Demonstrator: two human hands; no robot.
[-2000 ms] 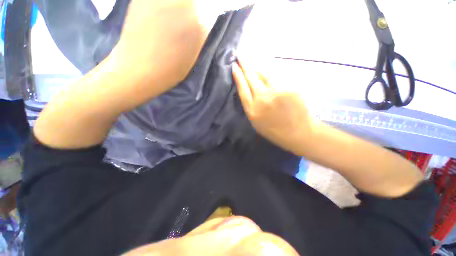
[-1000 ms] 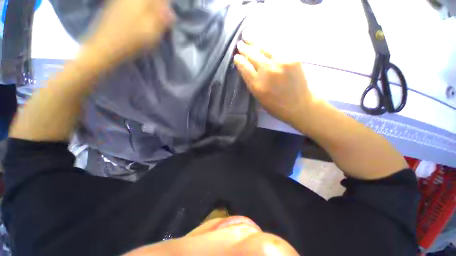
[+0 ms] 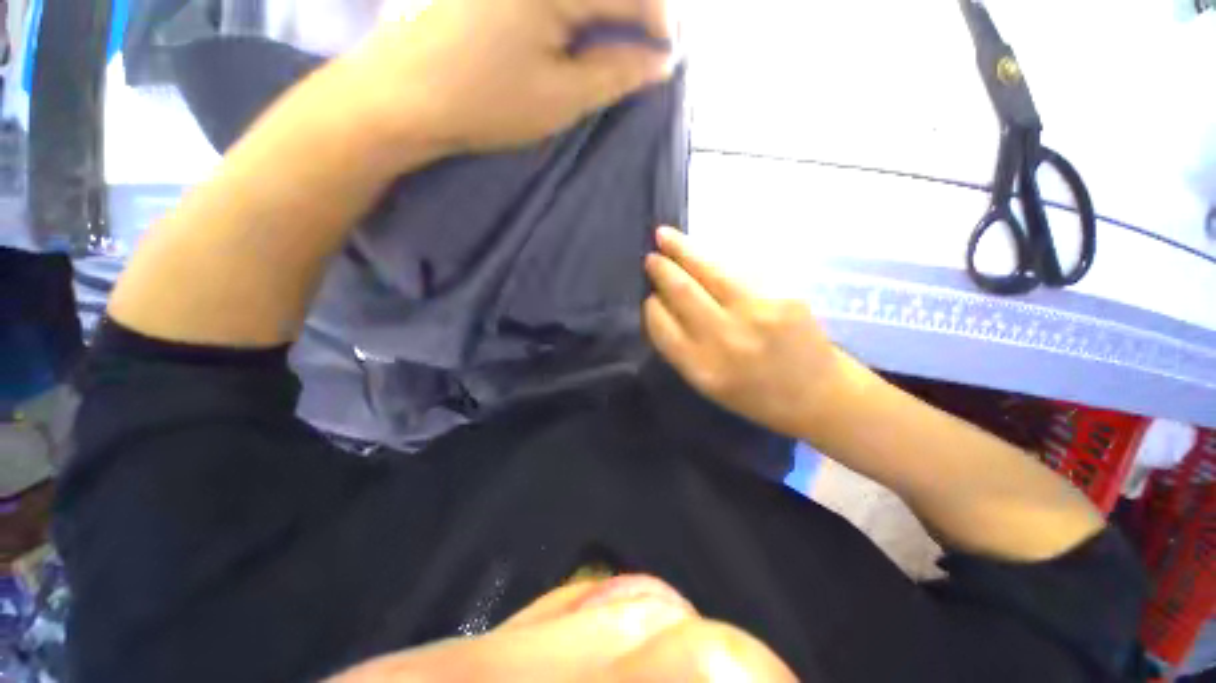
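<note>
A dark grey garment piece (image 3: 534, 254) lies over the table edge and my lap, its right edge running fairly straight up the table. My left hand (image 3: 587, 67) is at the top of that edge, fingers curled on the cloth; part of it is washed out by glare. My right hand (image 3: 734, 320) has its fingertips on the same edge lower down, near the table front, with the cloth edge at the fingertips.
Black-handled fabric shears (image 3: 1030, 200) lie on the white table at the right. A printed ruler (image 3: 960, 314) runs along the table's front edge. Red plastic baskets (image 3: 1180, 534) stand below the table at the right. A dark strap-like strip (image 3: 67, 120) is at the far left.
My left hand has moved right to the top of the cloth edge. My right hand has moved down towards the table front. The cloth's right edge now lies straighter.
</note>
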